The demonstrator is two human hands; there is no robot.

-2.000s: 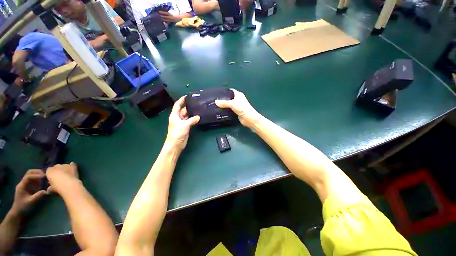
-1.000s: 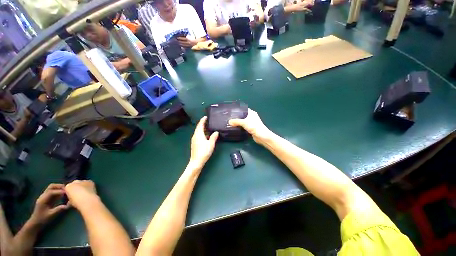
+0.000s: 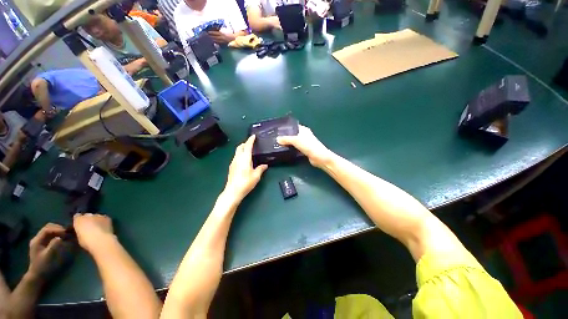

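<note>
A black retail box (image 3: 274, 142) with small pale print is between my hands, low over the green worktable. My left hand (image 3: 245, 168) grips its left side and lower left corner. My right hand (image 3: 305, 146) holds its right side, with the thumb on top. The box's inside is not visible. A small black block (image 3: 288, 188) with pale marks lies alone on the worktable, just in front of the box on my side.
An open black box (image 3: 204, 136) and a blue bin (image 3: 184, 101) are at upper left. A cardboard sheet (image 3: 393, 55) lies at upper right. Another open box (image 3: 495, 111) is at far right. A neighbour's hands (image 3: 68, 240) are at lower left. People sit across the worktable (image 3: 373, 143).
The view shifts between frames. Both hands keep hold of the black box, which is now tilted a little differently. The small black block stays on the worktable near it.
</note>
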